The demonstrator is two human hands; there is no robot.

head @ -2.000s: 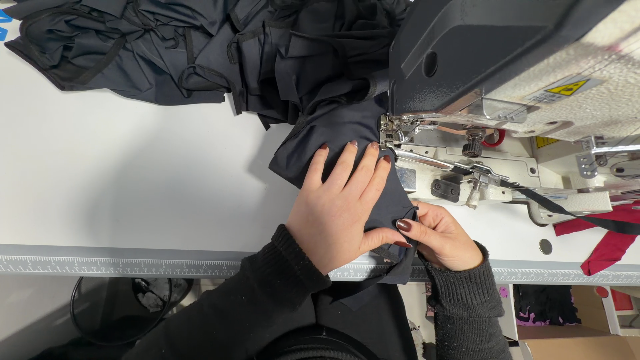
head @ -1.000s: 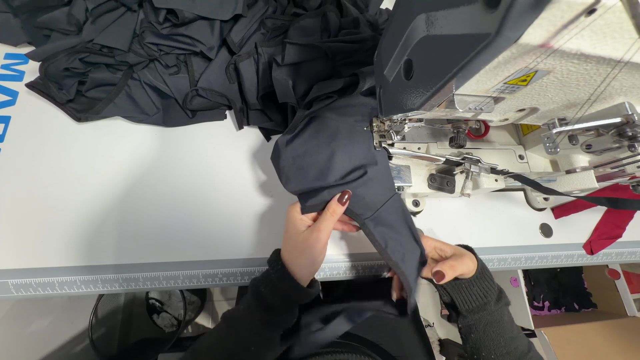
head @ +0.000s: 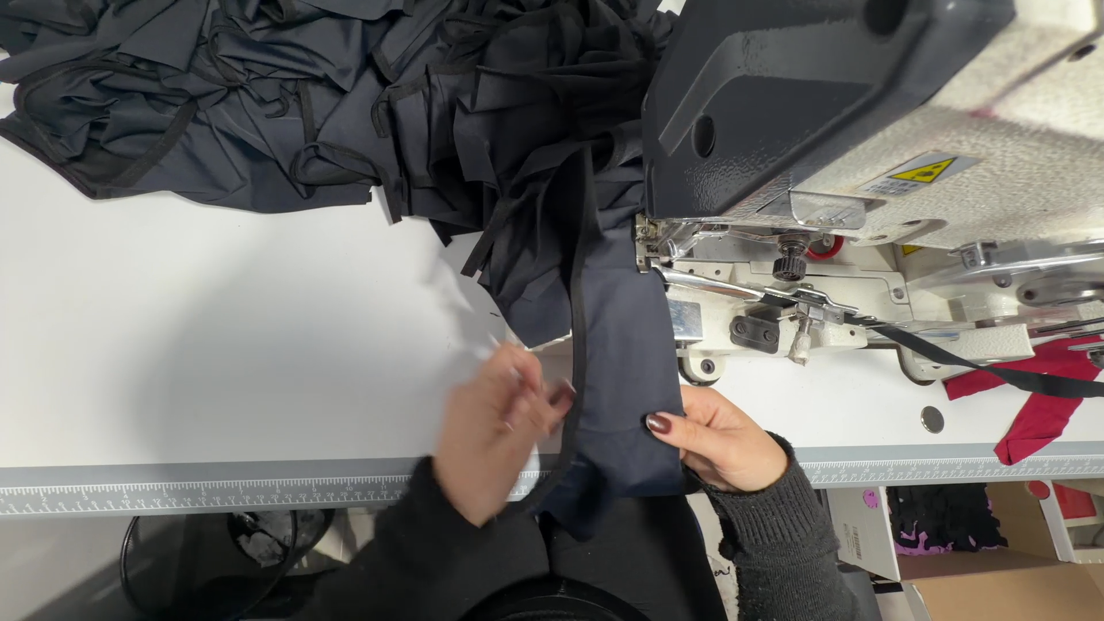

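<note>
A dark navy fabric piece [head: 628, 345] with a black bound edge runs from the presser foot [head: 645, 243] of a sewing machine [head: 776, 129] down over the table's front edge. My right hand [head: 729, 442] pinches its right edge, thumb on top, fingers underneath. Blurred, my left hand [head: 500, 423] is just left of the bound edge, fingers curled; whether it touches the cloth is unclear. Black binding tape [head: 966, 349] enters a metal folder [head: 733, 286] from the right. A heap of dark garments [head: 285, 112] lies behind, joined visually with the piece at the foot.
A measuring tape strip [head: 216, 496] lines the front edge of the white table [head: 233, 345]. Red fabric [head: 1044, 414] lies at the right. Below it stands a cardboard box [head: 1009, 595] near dark scraps [head: 944, 517]. A round metal disc [head: 931, 420] sits in the tabletop.
My left hand has come off the top of the fabric, where it rested flat two seconds ago, and moved left. The fabric now hangs straighter, with its bound edge showing on the left.
</note>
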